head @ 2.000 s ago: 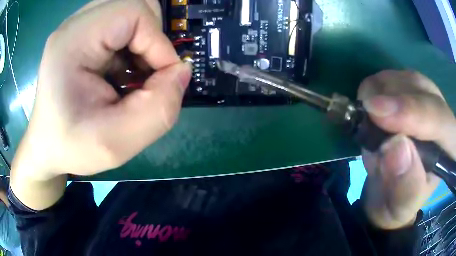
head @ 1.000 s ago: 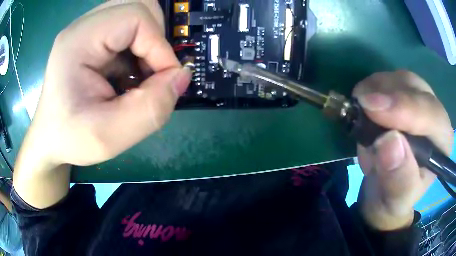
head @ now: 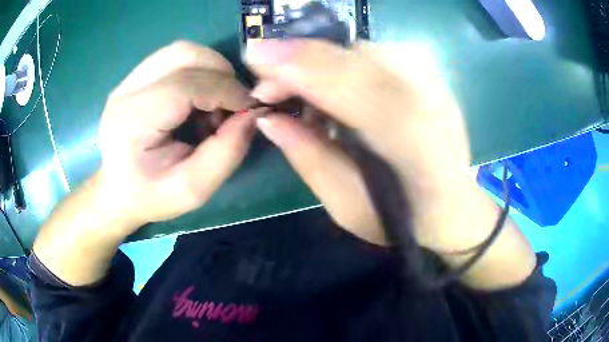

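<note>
My left hand (head: 170, 133) pinches thin lead wires between thumb and forefinger, with a bit of red wire (head: 246, 111) showing. My right hand (head: 407, 127) is blurred and its fingertips meet the left fingertips at the wires. The dark soldering iron (head: 387, 184) lies within the right hand, its cord looping by the wrist. Its tip cannot be made out. The black circuit board (head: 300, 27) is at the top, partly covered by the right hand and cut off by the frame. The solder pads are hidden.
The green bench (head: 220, 214) has a pale front edge. A white spool (head: 23, 80) is at the left, with a thin strand beside it. A white-lavender object (head: 524, 17) lies at the upper right. A blue object (head: 551, 177) stands beyond the bench edge at the right.
My right hand has moved left from the right side to the left fingertips, turning the iron back from the board. The view has shifted, and the board sits higher in it.
</note>
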